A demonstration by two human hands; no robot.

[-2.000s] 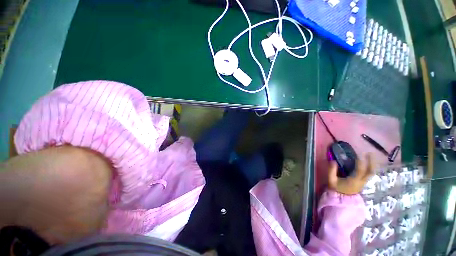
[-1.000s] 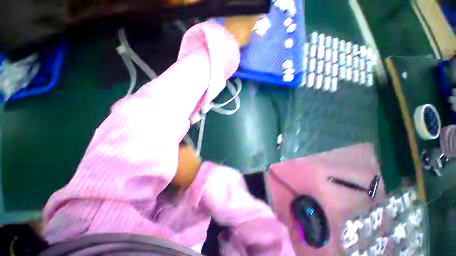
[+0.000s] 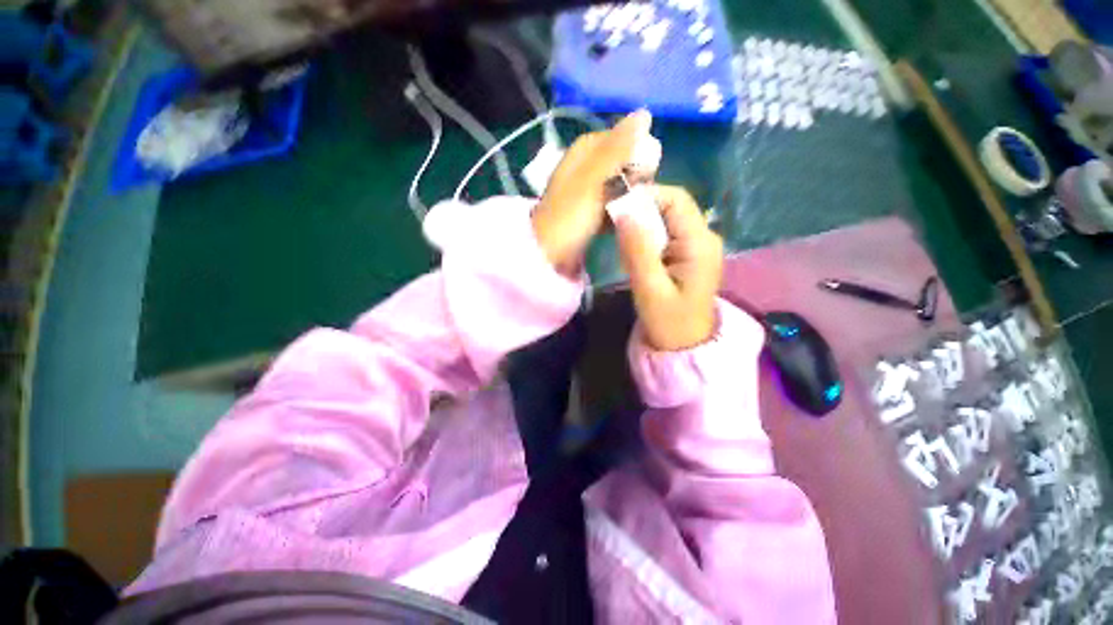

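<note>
My left hand [image 3: 579, 195] and my right hand [image 3: 674, 263] are close together above the green bench. My right hand pinches a small white plug-in piece [image 3: 641, 214] whose metal end points at my left hand. My left hand holds another small white piece [image 3: 643, 154] at its fingertips. The two pieces meet or nearly meet; I cannot tell if they are joined. White cables [image 3: 491, 149] loop on the bench behind my left hand, and a white block [image 3: 541, 169] on a cable lies beside it.
A blue tray with white pieces [image 3: 641, 76] stands behind my hands, with rows of white pieces [image 3: 806, 86] beside it. A black mouse [image 3: 802, 364] and a pen [image 3: 869, 292] lie on the pink mat [image 3: 793, 263]. A clear tray of white pieces [image 3: 995, 464] is at right. Another blue bin [image 3: 291, 116] is back left.
My left hand has come back from the blue tray and now holds a small white piece. My right hand, on the mouse two seconds ago, has risen to meet it with a white plug-in piece.
</note>
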